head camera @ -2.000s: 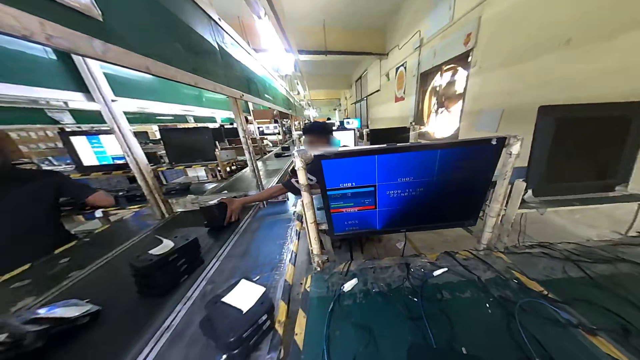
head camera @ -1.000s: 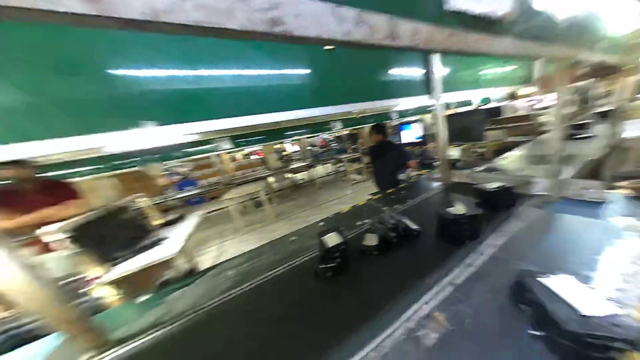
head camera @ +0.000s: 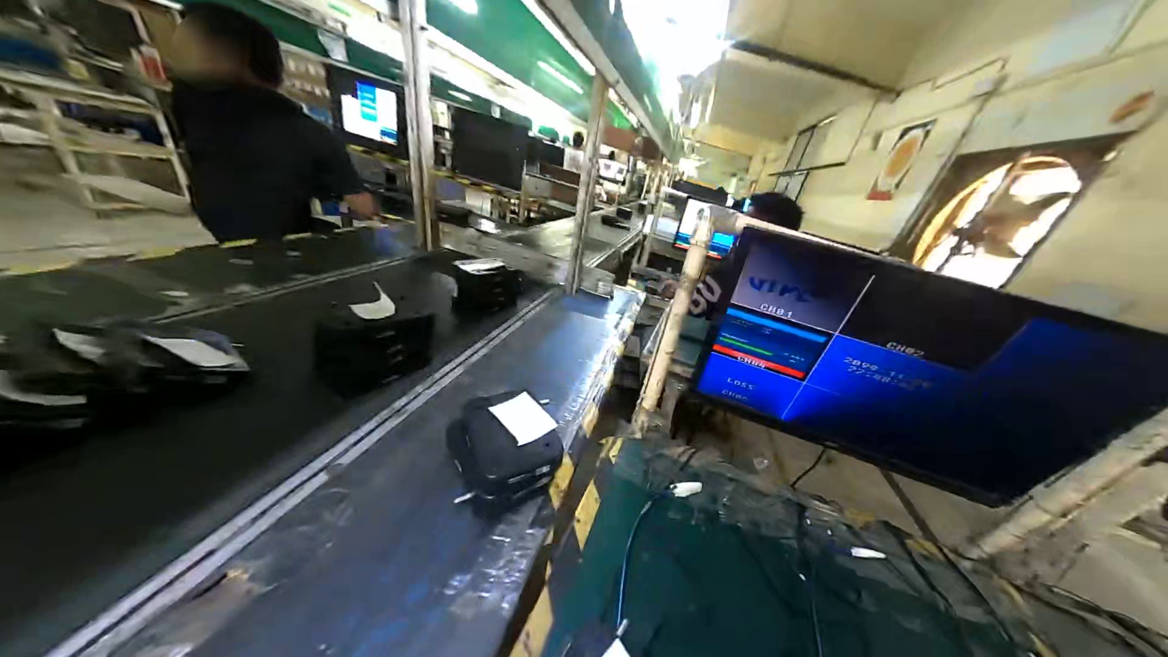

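Note:
Neither my left hand nor my right hand shows in the head view. A stack of black plastic device housings (head camera: 505, 449) with a white paper slip (head camera: 524, 419) on top rests on the near ledge beside the conveyor belt. On the belt, another black stack (head camera: 374, 349) bears a curled paper, and a further one (head camera: 485, 285) sits behind it. Several dark units with papers (head camera: 187, 354) lie at the left. A monitor (head camera: 922, 365) on the right shows a split blue picture. At the bottom edge, a dark object with a white paper (head camera: 616, 648) is partly cut off.
A green mat (head camera: 730, 566) carries loose cables with white connectors (head camera: 684, 489). Metal posts (head camera: 584, 182) rise beside the conveyor belt (head camera: 228, 456). One person in dark clothes (head camera: 255, 155) stands across the belt; another is partly hidden behind the monitor. Yellow-black tape (head camera: 584, 511) marks the ledge edge.
The view has swung left and then back to the right. The co-worker's arm that reached to a black stack on the belt two seconds ago is no longer stretched out there.

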